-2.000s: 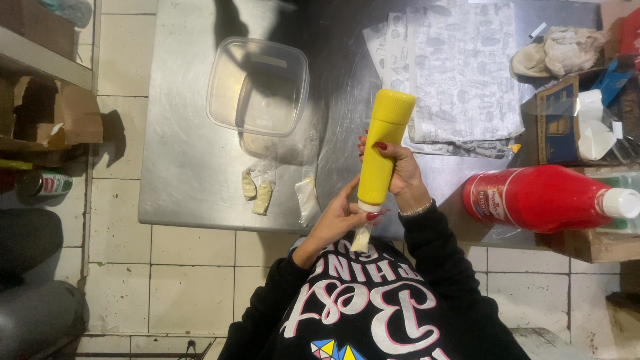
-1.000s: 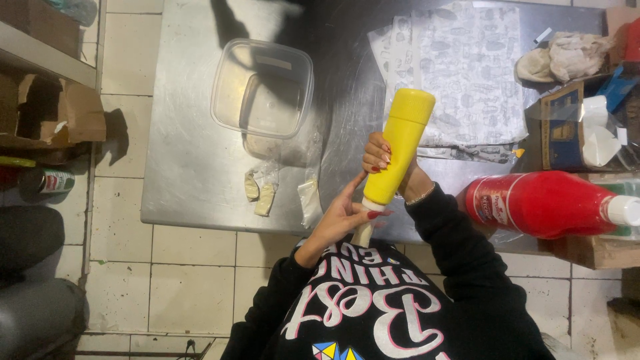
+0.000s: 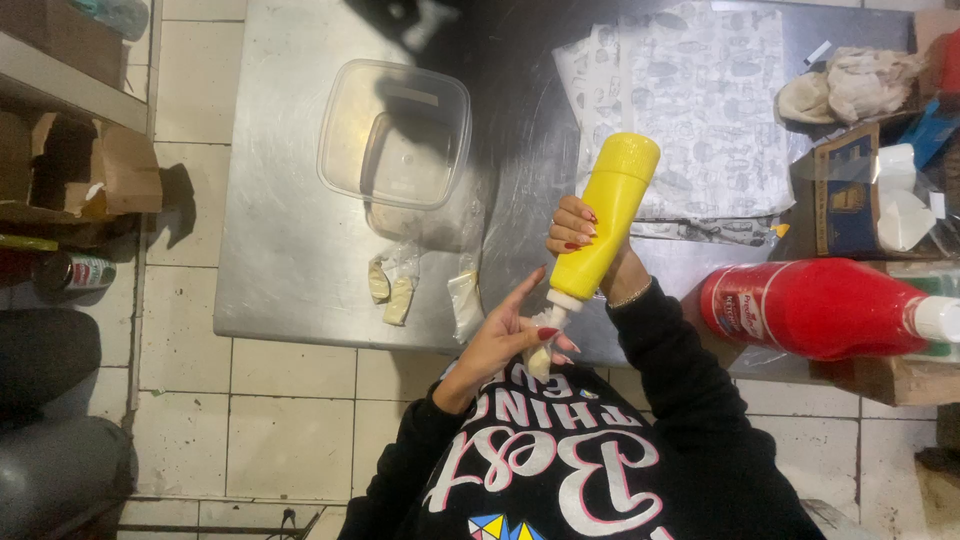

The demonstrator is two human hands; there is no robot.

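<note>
My right hand (image 3: 576,227) is wrapped around a yellow plastic squeeze bottle (image 3: 611,202), tilted with its white nozzle (image 3: 564,301) pointing down. At the nozzle tip, the fingers of my left hand (image 3: 510,330) pinch a small clear plastic bag (image 3: 538,361) with pale cream-coloured sauce in its bottom. Small bags of pale sauce (image 3: 400,300) lie together on the steel table (image 3: 285,277), and another sauce bag (image 3: 467,304) lies nearer my left hand. Behind them stands a clear plastic container (image 3: 328,150).
Patterned paper sheets (image 3: 697,112) are stacked at the back. To the right lie a large red ketchup bottle (image 3: 840,307), a blue and brown cardboard box (image 3: 847,195) and crumpled light bags (image 3: 870,82). Open cardboard boxes (image 3: 127,169) sit on the left.
The squeeze bottle has lifted slightly, and its nozzle now shows above the bag. My right hand's fingers have shifted around the bottle since the earliest frame.
</note>
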